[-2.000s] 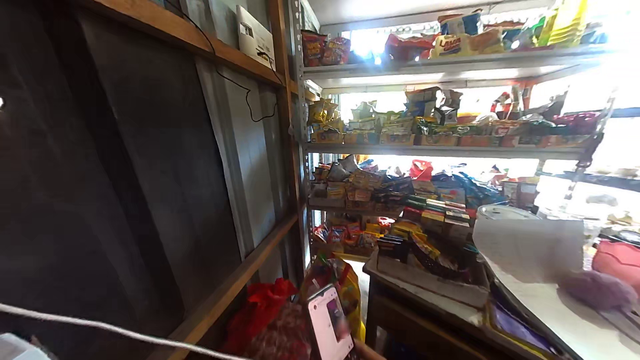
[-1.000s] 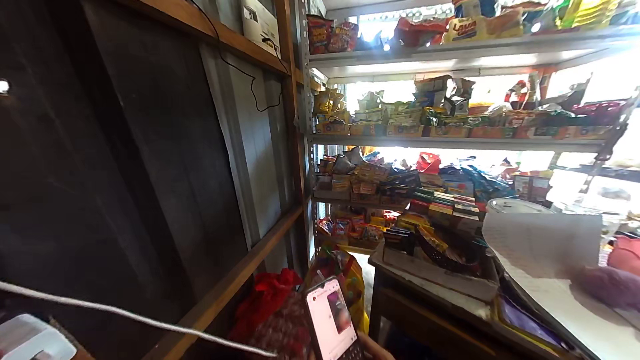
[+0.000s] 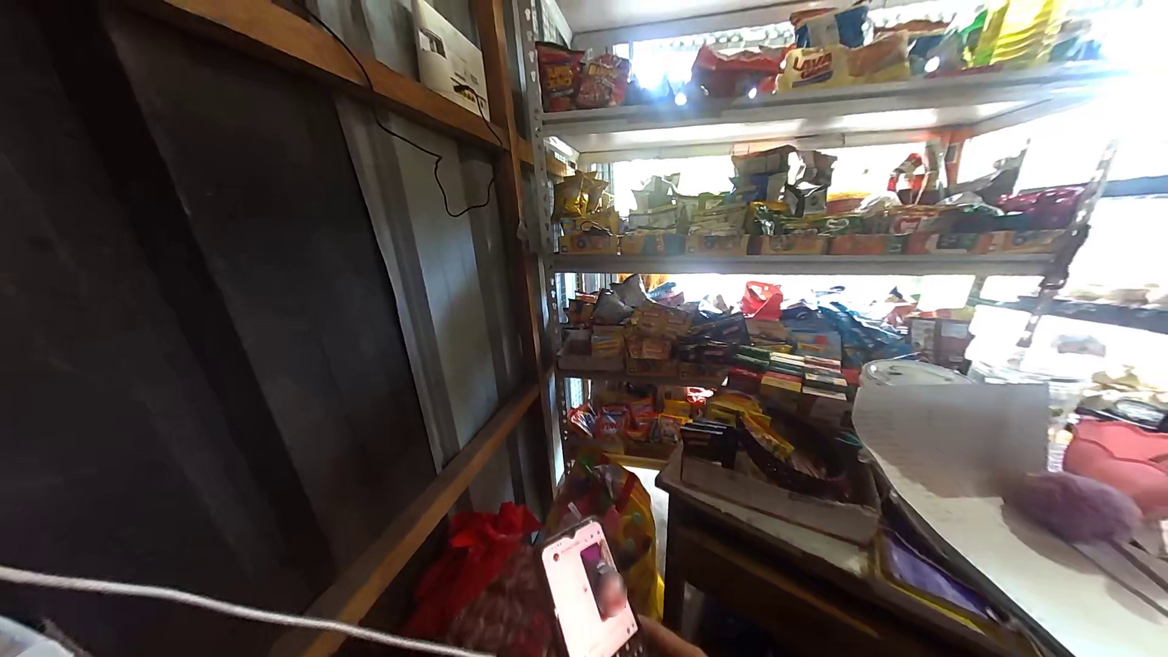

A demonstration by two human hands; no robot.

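Note:
At the bottom middle of the head view, a smartphone (image 3: pixel 589 593) with a lit screen is held upright. Part of one hand, seemingly my right hand (image 3: pixel 668 639), shows at the phone's lower right edge, gripping it. The rest of that hand lies below the frame. My left hand is not in view. Behind and left of the phone are a red plastic bag (image 3: pixel 484 547) and a dark red mesh-like sack; a colourful, partly yellow bag (image 3: pixel 643 520) is behind it to the right.
Metal shelves (image 3: pixel 803 265) hold many snack packets and small boxes. A wooden table (image 3: pixel 776 497) stands at right, with a white sheet (image 3: pixel 954 438) and a purple fluffy thing (image 3: pixel 1072 506) beside it. A white cord (image 3: pixel 210 604) crosses the lower left, before a dark wall with wooden beams (image 3: pixel 456 479).
The phone stays in the hand at the bottom of the view, its screen showing a similar picture throughout. The view has shifted slightly.

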